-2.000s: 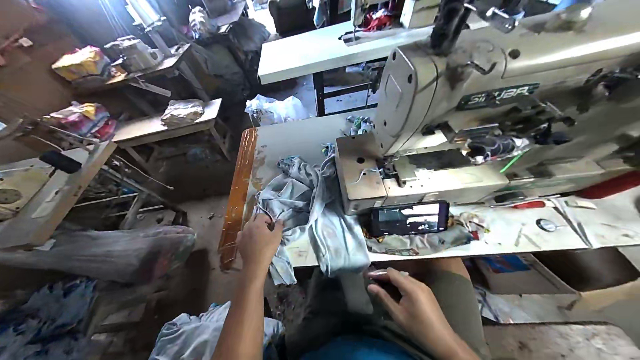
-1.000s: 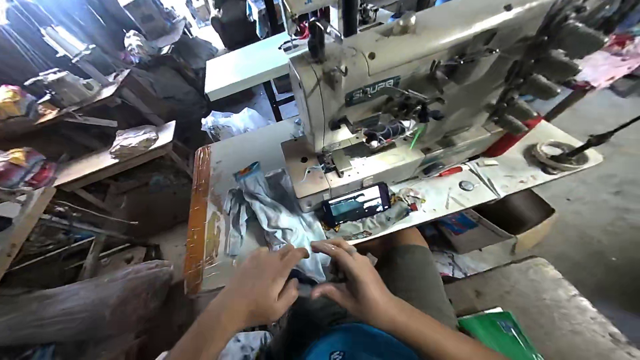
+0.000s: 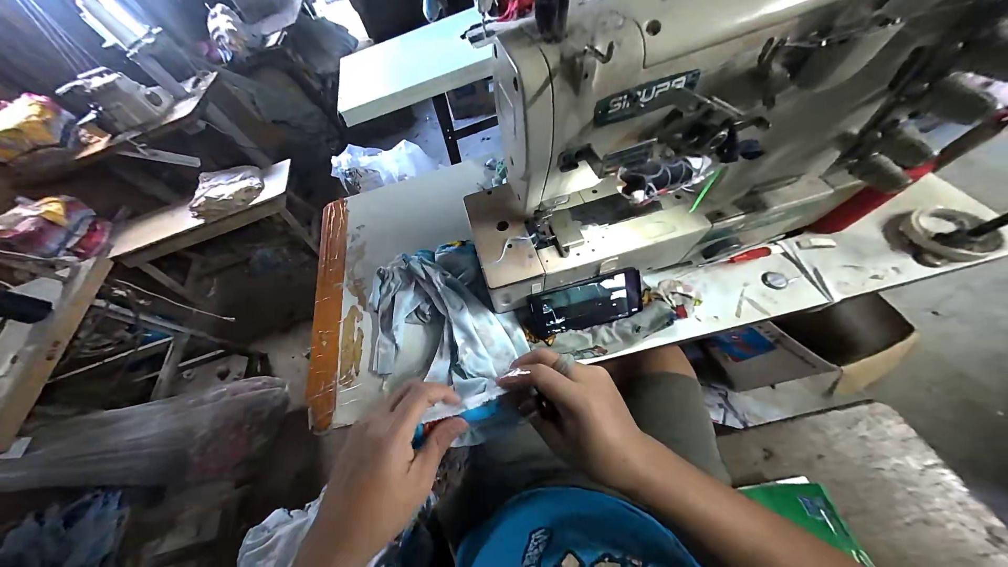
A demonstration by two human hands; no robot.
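Between both hands, at the table's front edge, a light grey-blue cloth is stretched by its near edge, with a bright blue part below. My left hand pinches the edge between thumb and fingers. My right hand, with a ring on one finger, grips the same edge to the right. The rest of the cloth lies on the white table, left of the sewing machine's bed. A smartphone leans in front of the machine bed, beside a strip of patterned cloth.
The industrial sewing machine fills the upper right. A red-handled tool and a round dish are on the table. An open cardboard box stands below. A wooden bench is at left, a green packet at lower right.
My left hand was on the cloth farther up the table two seconds ago, with the right hand apart over the lap. Both hands now hold the cloth's near edge.
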